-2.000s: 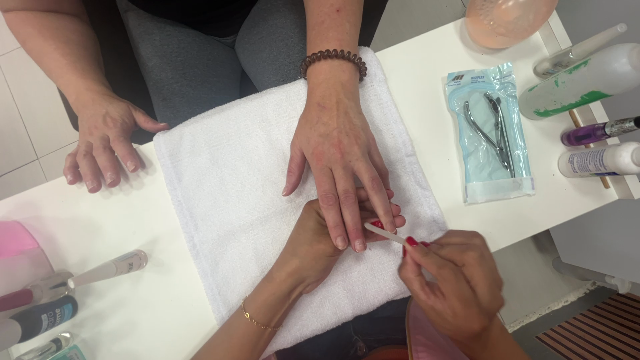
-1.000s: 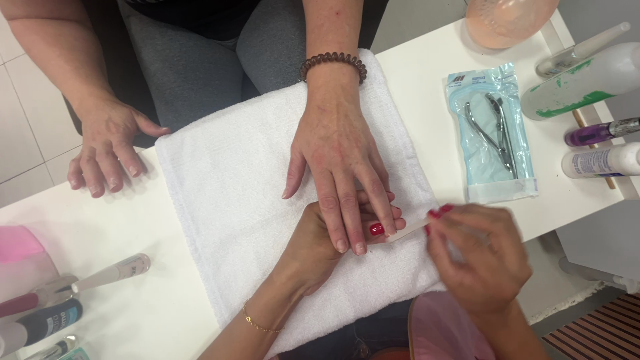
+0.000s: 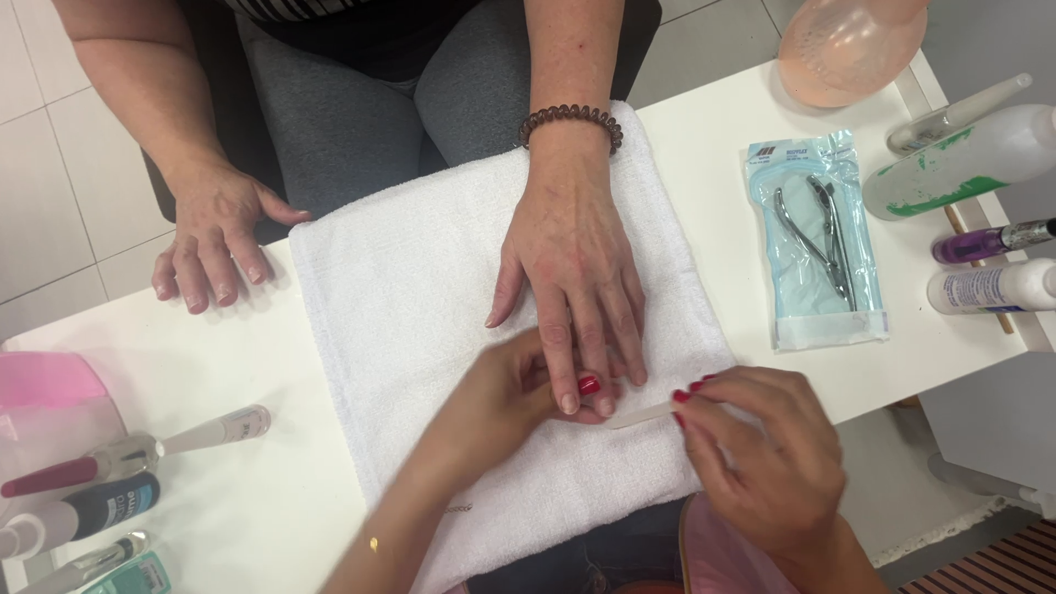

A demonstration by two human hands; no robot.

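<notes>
My right hand (image 3: 763, 445), with red nails, pinches a pale nail file (image 3: 639, 416) whose far end is at a fingertip of the other person's hand (image 3: 573, 247). My left hand (image 3: 503, 396) is under that hand and holds its fingers from below, my red thumbnail beside the middle finger. A brown coiled band (image 3: 571, 118) circles that person's wrist. The hand lies palm down over a white towel (image 3: 396, 280). The person's other hand (image 3: 216, 235) rests on the white table's edge (image 3: 272, 285). Parts of my left fingers are hidden.
Cuticle nippers (image 3: 827, 247) lie in a clear and blue pouch (image 3: 788, 326) at the right. Beyond are an orange translucent container (image 3: 846, 58), a green-marked bottle (image 3: 949, 177), a purple bottle (image 3: 973, 245) and a white bottle (image 3: 982, 289). Several bottles, one dark (image 3: 107, 503), stand at lower left.
My right hand and the nail file have shifted about beside the held fingertips; the file's angle differs from two seconds ago. My left hand keeps its hold on the other person's fingers.
</notes>
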